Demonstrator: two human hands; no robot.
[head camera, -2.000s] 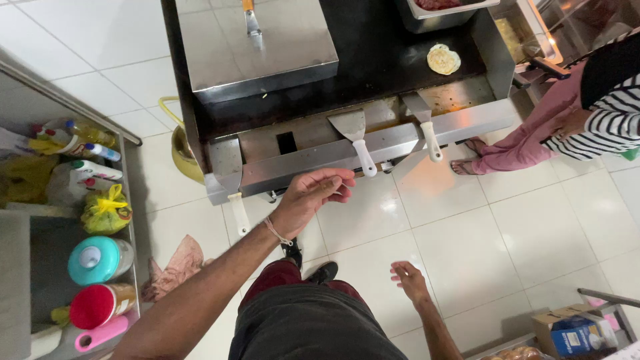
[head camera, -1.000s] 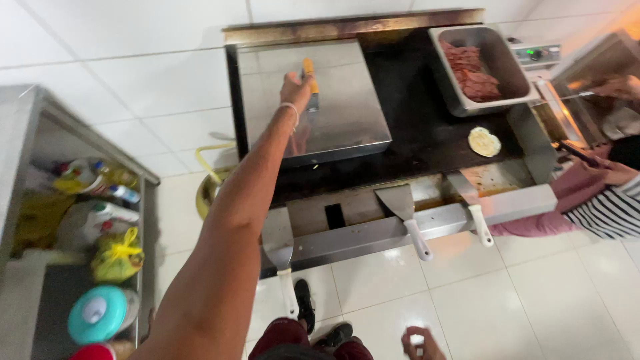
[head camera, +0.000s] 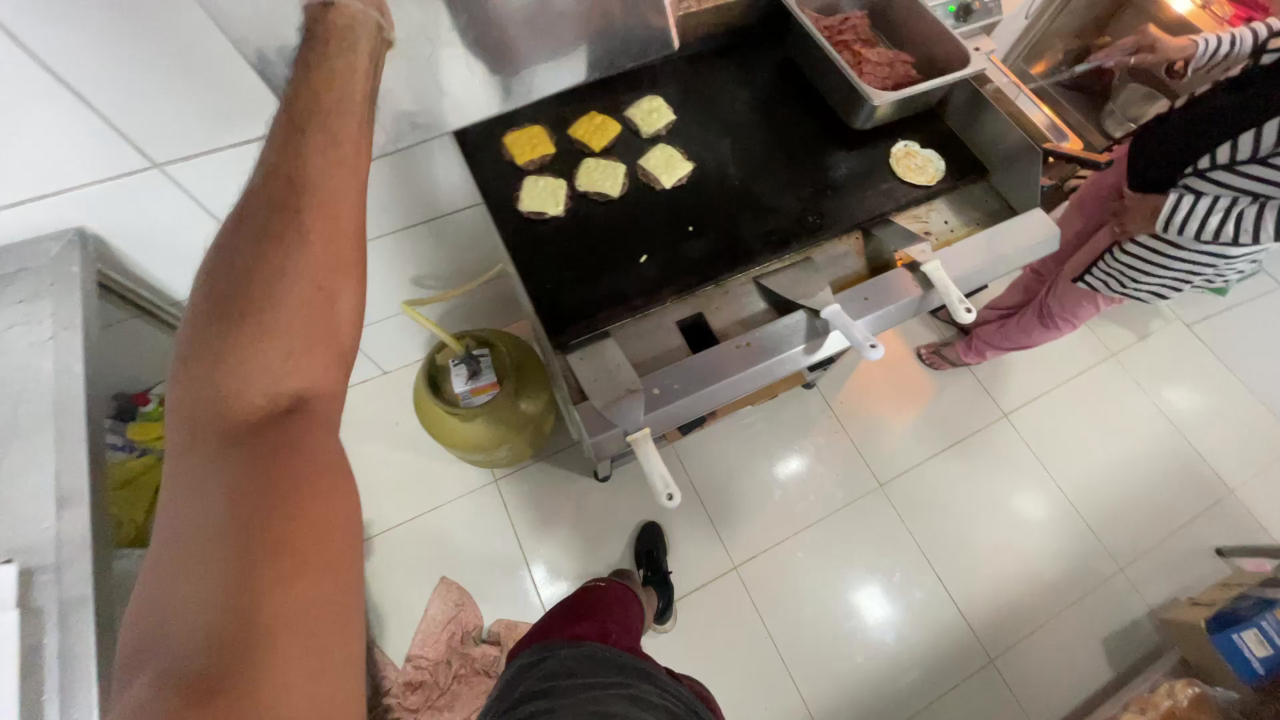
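Observation:
My left forearm reaches up along the left side; the hand itself is past the top edge, so its hold is hidden. Beside the wrist, a large metal lid (head camera: 430, 75) is raised clear of the black griddle (head camera: 740, 190). Several burger patties topped with cheese slices (head camera: 601, 178) lie on the griddle's left part, some yellow and some paler. A cooked egg (head camera: 917, 163) is at its right. Across the front trough and ledge lie white-handled spatulas, one at left (head camera: 655, 468), one in the middle (head camera: 852, 332) and one at right (head camera: 948, 291). My right hand is out of view.
A deep metal pan of raw-looking meat strips (head camera: 880, 95) sits at the griddle's back right. A person in striped sleeves (head camera: 1185, 230) stands at right. A gas cylinder (head camera: 490, 420) with a hose is left of the griddle, a metal shelf (head camera: 45, 380) further left, and a cloth (head camera: 445, 660) on the floor.
One second ago my left hand was on the orange handle of the lid, which rested on the griddle. Now the lid is lifted up and left, uncovering the patties. My right hand has left the view.

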